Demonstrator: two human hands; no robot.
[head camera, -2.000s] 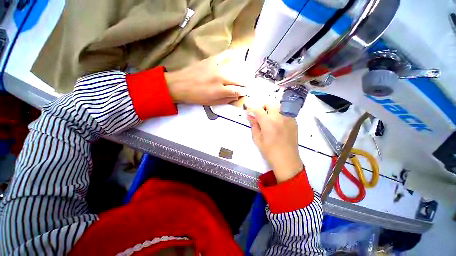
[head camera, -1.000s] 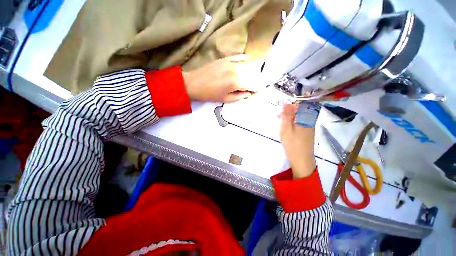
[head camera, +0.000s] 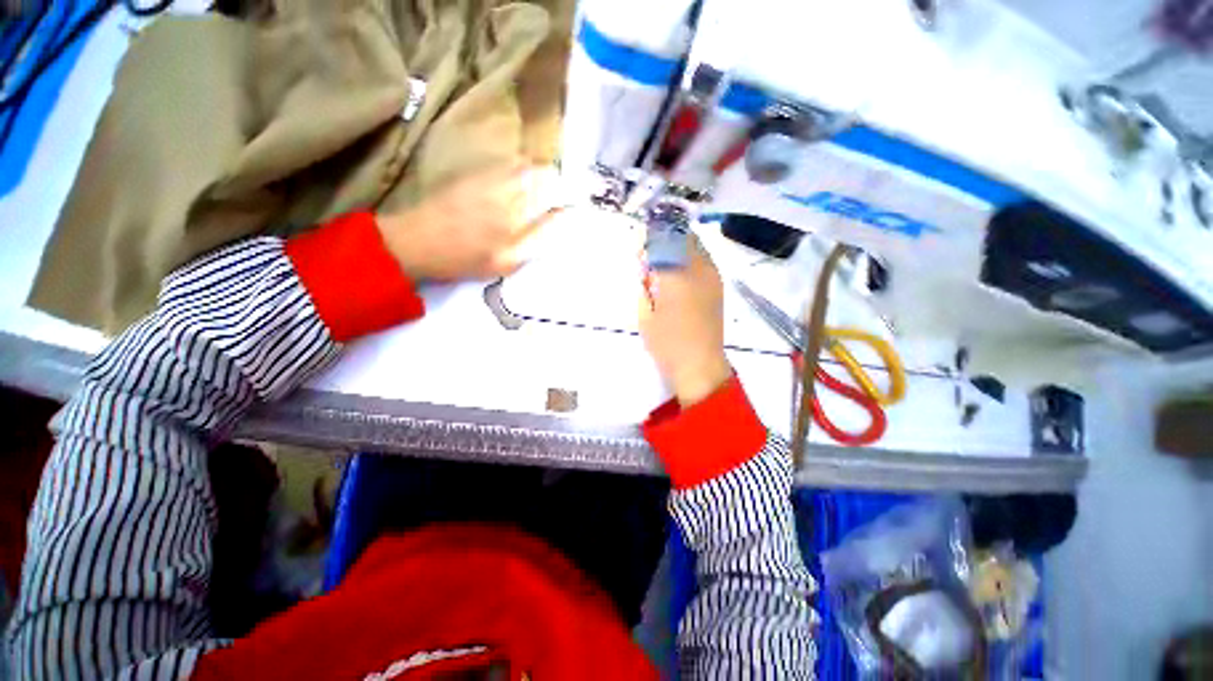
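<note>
A khaki garment panel (head camera: 286, 133) lies bunched on the table at the upper left, with a small white tag on it. My left hand (head camera: 472, 226) rests on the panel's edge left of the needle; its fingertips are washed out by the lamp, so its grip cannot be told. The white sewing machine (head camera: 811, 166) stands over the work. My right hand (head camera: 685, 319) is just below the presser foot area, its fingers partly behind a grey round part; whether it holds anything is hidden. A brown binding strip (head camera: 814, 346) hangs over the table edge beside the scissors (head camera: 865, 386).
A small brown square scrap (head camera: 561, 399) lies near the ruler strip (head camera: 466, 436) on the front edge. Small dark bits (head camera: 982, 386) lie right of the scissors. Below right, a blue crate (head camera: 831, 519) holds a clear plastic bag (head camera: 905, 572).
The view has turned and shifted, so table and machine sit further left and more level. My right hand stays by the needle area. My left hand stays on the khaki panel.
</note>
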